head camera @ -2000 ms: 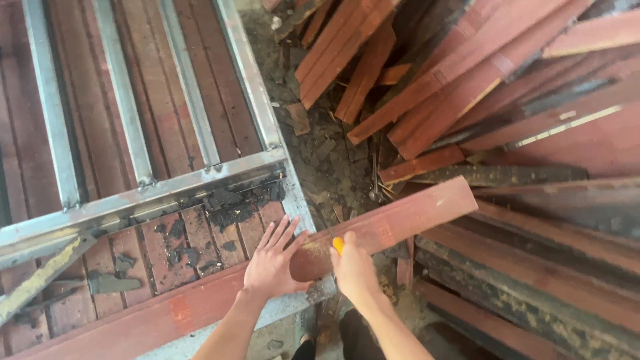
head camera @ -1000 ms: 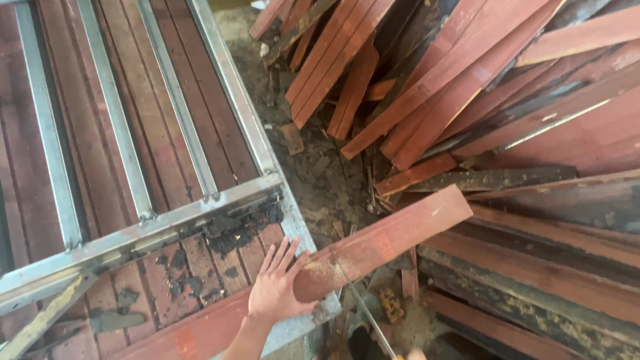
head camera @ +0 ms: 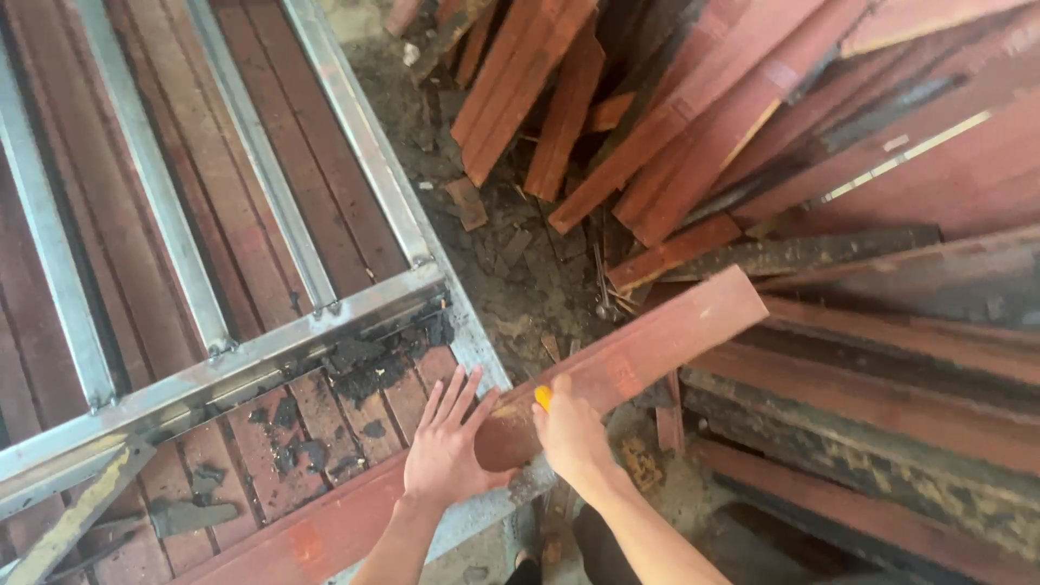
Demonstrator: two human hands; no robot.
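A long reddish-brown wooden board (head camera: 666, 333) lies slanting across the corner of a metal-framed platform, its far end sticking out past the edge. My left hand (head camera: 455, 443) presses flat on the board near that edge, fingers spread, holding nothing. Just right of it, my right hand (head camera: 573, 431) is closed around a tool's yellow handle (head camera: 543, 397) above the board. The tool's blade is hidden in this view. Pale dust lies on the board between my hands.
Welded steel bars (head camera: 154, 171) cross the platform at left, over red slats. Black flakes (head camera: 366, 366) litter the slats beside the frame. A heap of red boards (head camera: 707, 106) fills the upper right, with stacked planks (head camera: 853, 357) at right. Debris covers the ground (head camera: 520, 276) between.
One second ago my right hand was low at the bottom edge with a long thin blade reaching up to the board; now it is up at the board beside my left hand, which stays in place.
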